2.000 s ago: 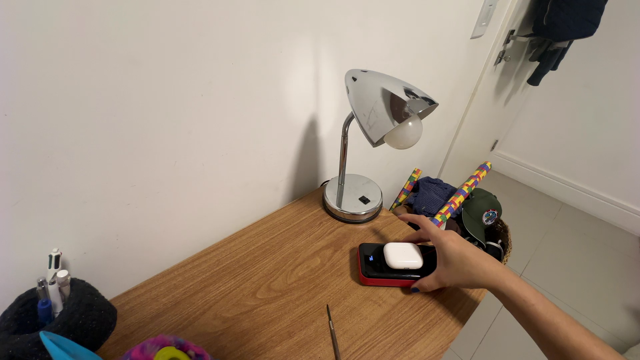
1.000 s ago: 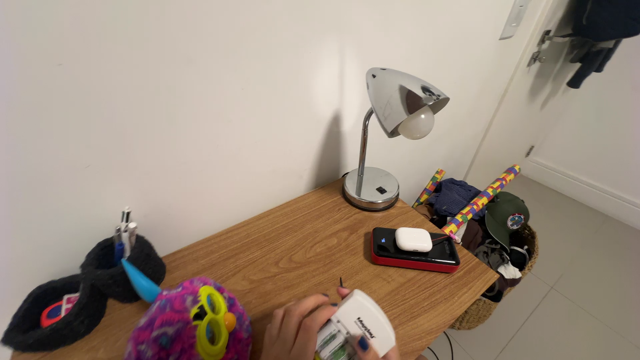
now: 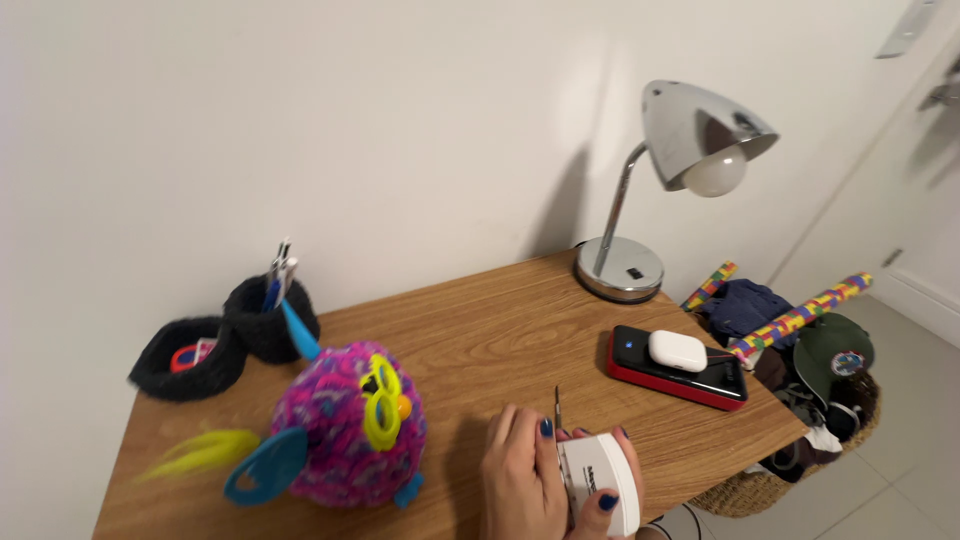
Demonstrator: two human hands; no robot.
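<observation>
Near the desk's front edge, both hands are on a white battery charger (image 3: pixel 600 480). My left hand (image 3: pixel 521 472) lies over its left part and covers the battery slots. My right hand (image 3: pixel 600 514) grips the charger from the right and below, thumb on top. A thin dark metal tool (image 3: pixel 557 405) lies just behind the charger, partly hidden by the hands. To the left sits a purple and pink furry Furby toy (image 3: pixel 352 435) with yellow glasses and blue ears. A white earbud case (image 3: pixel 677 350) rests on a black and red power bank (image 3: pixel 637 371) at the right.
A chrome desk lamp (image 3: pixel 619 270) stands at the back right of the wooden desk (image 3: pixel 487 337). Dark felt holders (image 3: pixel 277 330) with pens and small items are at the back left. Beyond the right edge, a wicker basket (image 3: pixel 750 491) holds clothes, a green cap (image 3: pixel 832 352) and a patterned tube (image 3: pixel 802 319).
My right hand was at the earbud case two seconds ago and is now on the charger. My left hand now covers the charger's slots, where batteries showed a second ago. The view has shifted left.
</observation>
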